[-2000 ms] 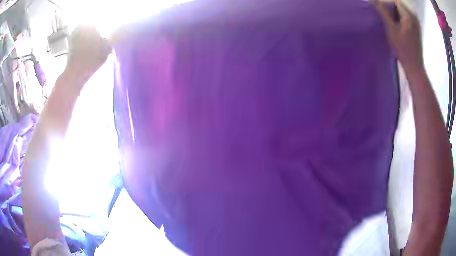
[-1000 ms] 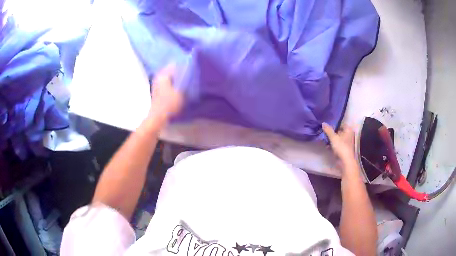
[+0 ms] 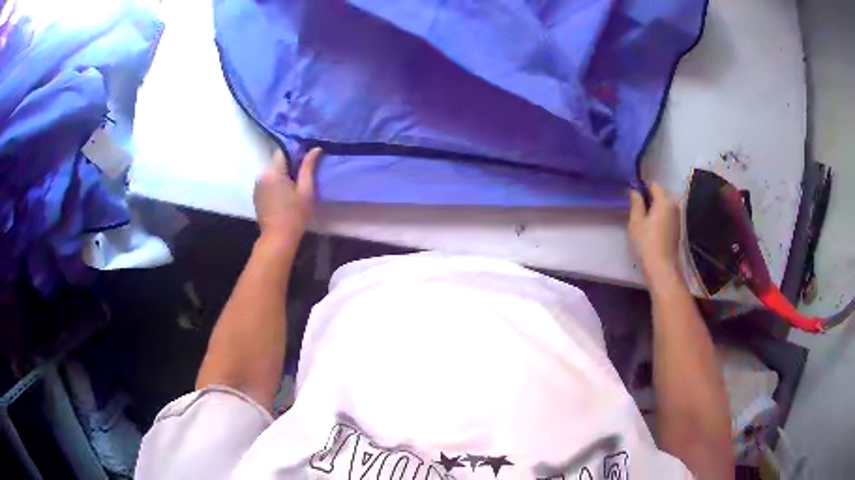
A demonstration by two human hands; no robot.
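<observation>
A blue-violet fabric panel [image 3: 412, 84] with dark binding along its side edges lies spread on the white pressing table, its far end cut off by the top of the picture. A folded band [image 3: 469, 180] with a dark line above it runs along its near edge. My left hand [image 3: 289, 192] grips the left end of this band, thumb on top. My right hand [image 3: 653, 220] grips its right end. The iron [image 3: 714, 234], with a dark plate and dark red handle, rests on the table just right of my right hand, not held.
The white table [image 3: 750, 103] has a curved right edge and a near edge in front of my body. A crumpled blue-purple heap [image 3: 47, 159] is at the left. The iron's red cord sleeve [image 3: 786, 307] runs to the right. Dark strips [image 3: 814, 234] lie beyond the table's right edge.
The panel was raised and spread between both hands, then lowered in loose folds onto the table. Now it lies flatter, its near edge straight and folded, with both hands at its corners.
</observation>
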